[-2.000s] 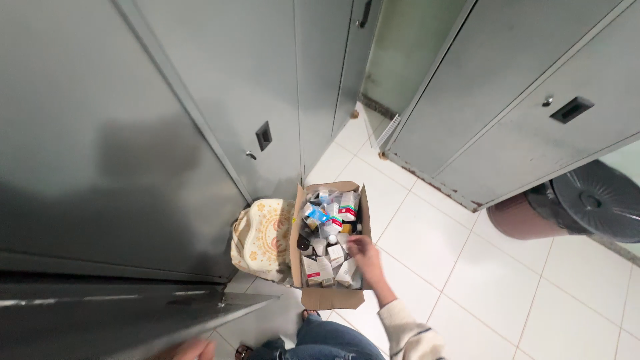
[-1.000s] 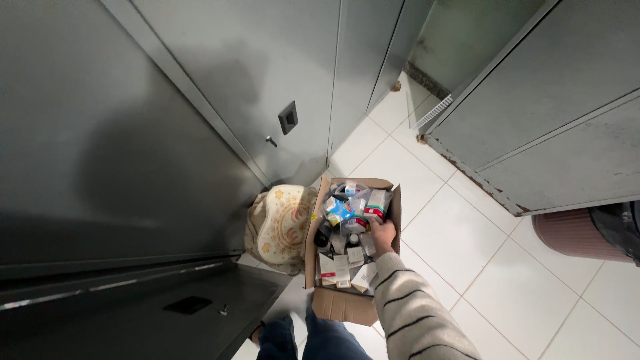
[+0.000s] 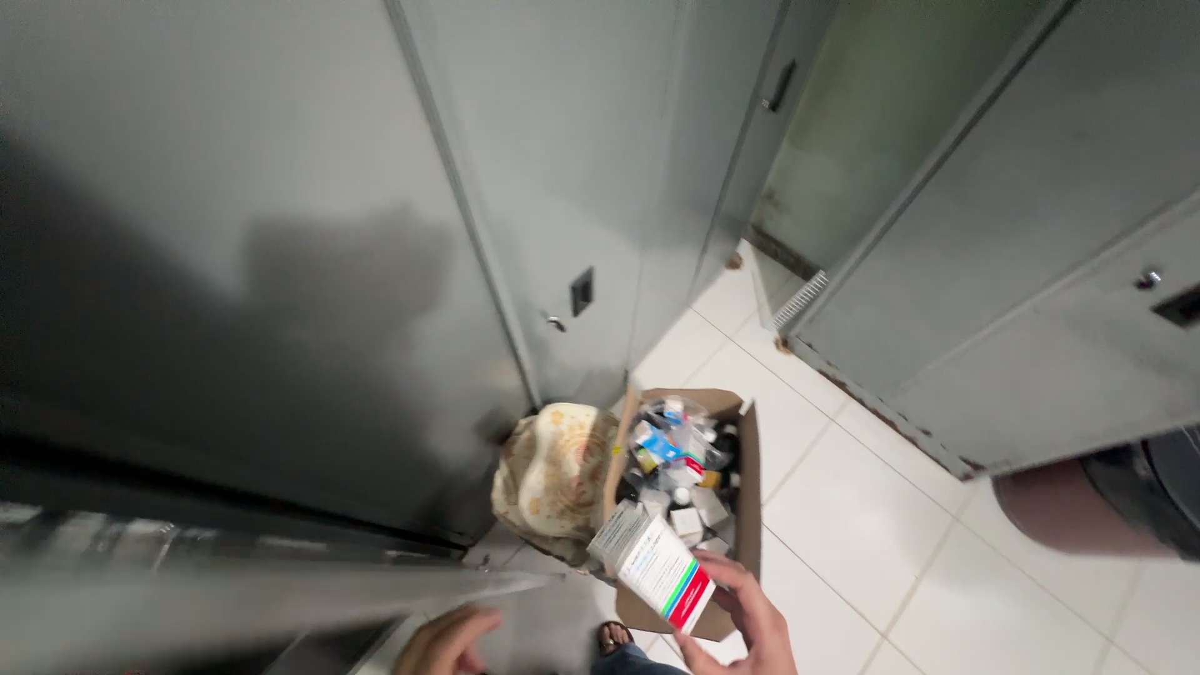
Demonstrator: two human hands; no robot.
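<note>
My right hand (image 3: 745, 614) holds a small white carton (image 3: 661, 572) with red, blue and green bands, gripped at its right end above the near part of an open cardboard box (image 3: 750, 487). Small cartons, bottles and plastic-wrapped packs (image 3: 682, 459) fill the box, which stands on the floor. To the left of the carton, at the bottom edge, my left hand (image 3: 450, 642) has bent fingers and touches nothing that I can see; part of it is out of view. A cream patterned cloth bundle (image 3: 562, 469) lies against the box's left side.
Grey metal cabinets (image 3: 581, 187) rise at the left, with a blurred open door (image 3: 281, 600) at the lower left. Another grey cabinet (image 3: 994, 309) with rusty lower edges stands at the right, beside a brownish bin (image 3: 1078, 511) with a black lid. White floor tiles (image 3: 862, 497) lie between.
My right hand was in the box among the packs; it is now raised above it with the white carton. My left hand, out of view one second ago, shows at the bottom.
</note>
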